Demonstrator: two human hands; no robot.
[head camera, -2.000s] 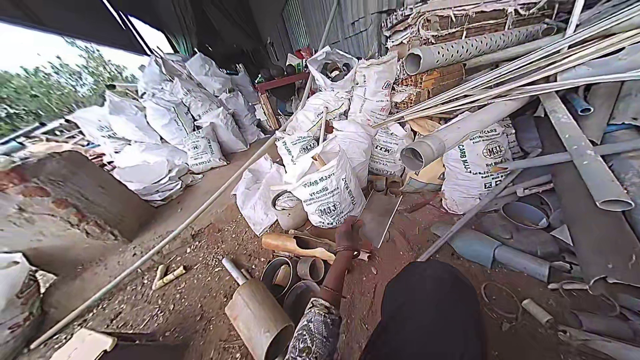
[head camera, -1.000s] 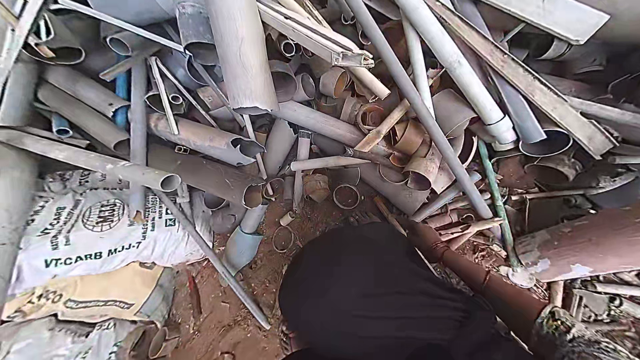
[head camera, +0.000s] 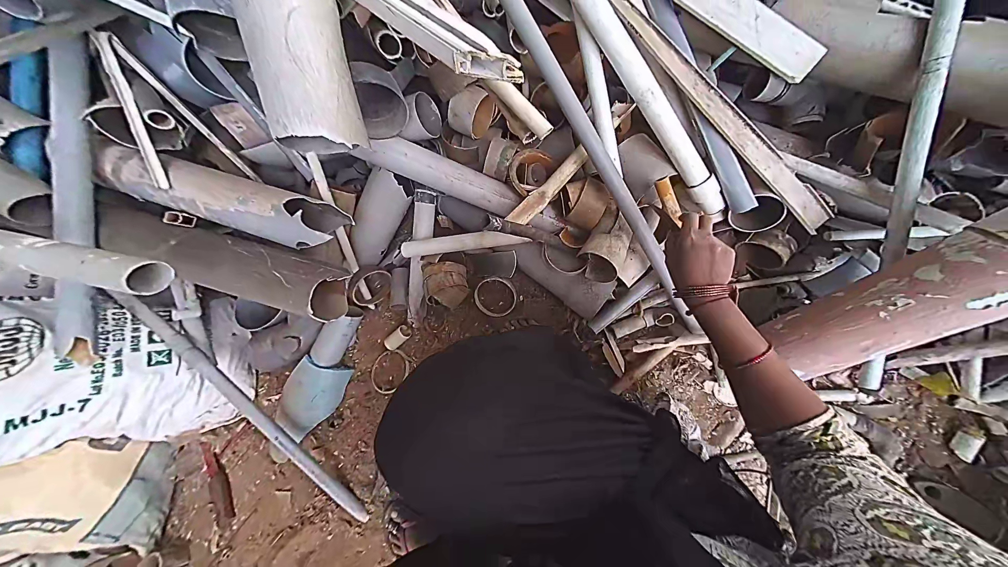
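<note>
My right hand (head camera: 699, 250) reaches into a heap of scrap plastic pipes, its fingers closed round the lower end of a short yellow-orange piece (head camera: 668, 201). A white pipe (head camera: 647, 96) ends just above the knuckles. Left of the wrist, a long thin grey pipe (head camera: 584, 140) slants down across the heap. Short brown pipe offcuts (head camera: 587, 203) lie to the left of the hand. My left hand is out of the frame.
A thick reddish-brown pipe (head camera: 890, 315) lies right of my forearm. At the left are a printed white sack (head camera: 181, 394) and a slanting grey pipe (head camera: 244, 405). A wide grey pipe (head camera: 303, 71) juts from the upper heap. Dark cloth (head camera: 512, 441) covers the lower middle.
The view has swung from the white sacks to the pipe heap. My right hand has come into view among the pipes, on the yellow-orange piece.
</note>
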